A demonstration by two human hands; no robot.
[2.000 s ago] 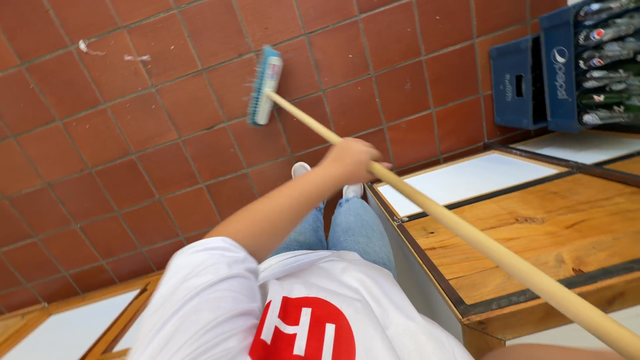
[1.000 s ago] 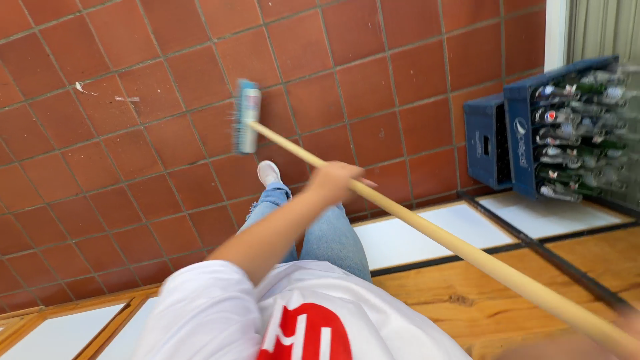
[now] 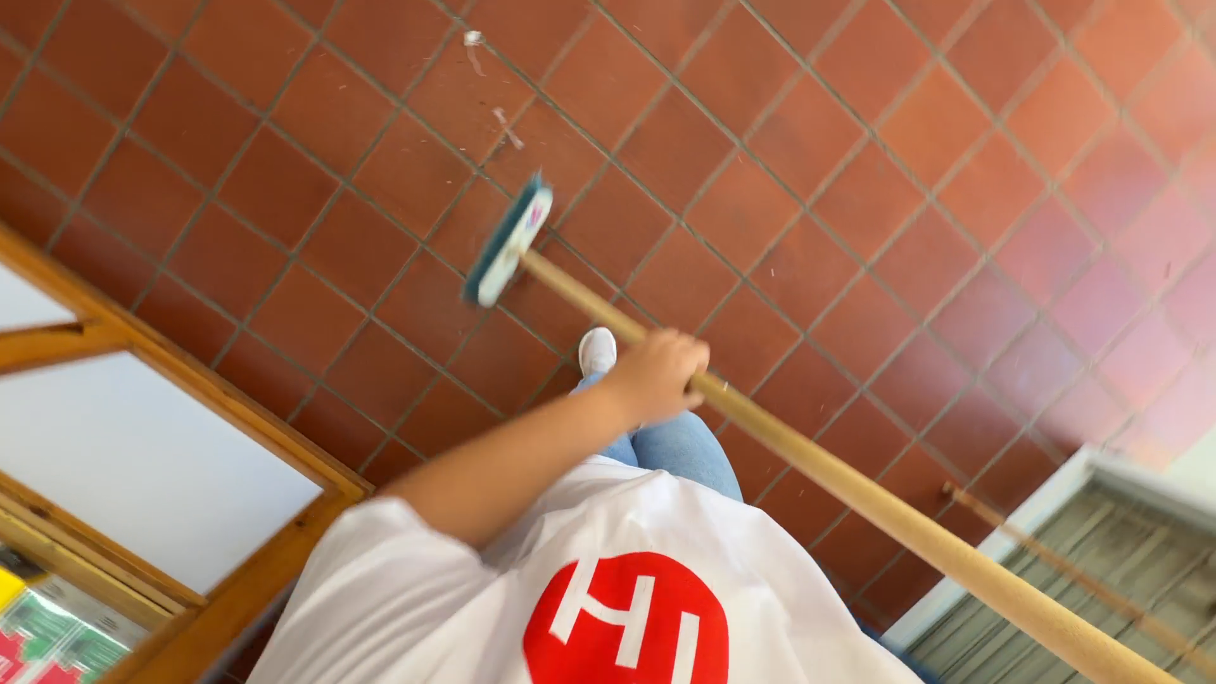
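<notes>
My left hand (image 3: 663,372) is closed around the pale wooden handle (image 3: 855,494) of a push broom, a little above the broom head. The broom head (image 3: 511,242), a white block with blue-green bristles, lies tilted over the red-brown tiles and is slightly blurred. Past it are two small pale scraps, one (image 3: 472,40) near the top edge and another (image 3: 508,128) closer to the bristles. From my left hand the handle runs down to the lower right, out of the frame. My right hand is not in view.
Wood-framed white panels (image 3: 171,465) stand at the left, with colourful packets (image 3: 57,627) below them. A grey slatted surface with a white frame (image 3: 997,541) is at the lower right, crossed by a thin brown stick (image 3: 1073,570). My white shoe (image 3: 598,351) is beside the handle.
The view has turned a lot, and the blue bottle crates have left it. The broom head is nearer the pale scraps. My right hand, blurred at the lower right edge earlier, is out of view.
</notes>
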